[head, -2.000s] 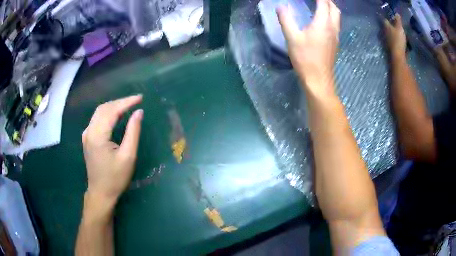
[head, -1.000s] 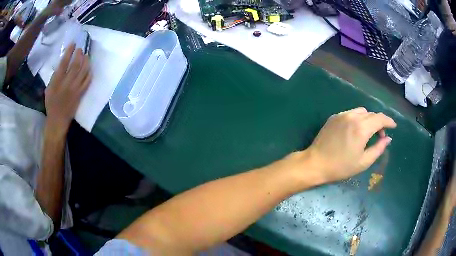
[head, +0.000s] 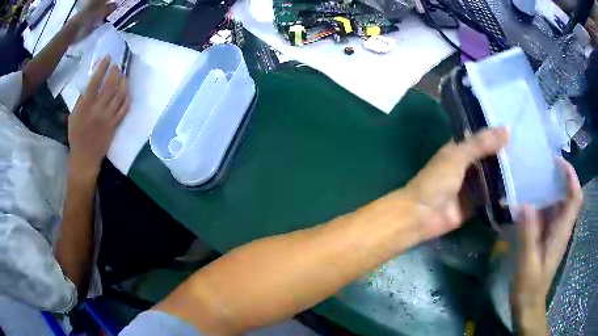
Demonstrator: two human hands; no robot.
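A housing unit is held up at the right, tilted, with its frosted shell (head: 518, 125) facing right and its black part (head: 477, 151) facing left. My left hand (head: 452, 177) grips it from the left, with the thumb on the shell and the fingers around the black part. My right hand (head: 547, 230) holds its lower right end; this hand is slightly blurred. A second unit, a frosted tank (head: 206, 118) with its open side up and a dark part beneath, stands on the green work surface (head: 328, 151) at the left.
A neighbour's hand (head: 98, 118) rests on another unit over white paper (head: 147, 72) at the left. Green circuit boards (head: 328, 23) lie on white paper at the back. A purple pad (head: 473, 42) is behind the held unit. Bubble wrap (head: 580, 282) is at the right edge.
My right hand has come into view with a housing unit, and my left hand has closed on it. The view has shifted slightly; the standing tank stays in its place.
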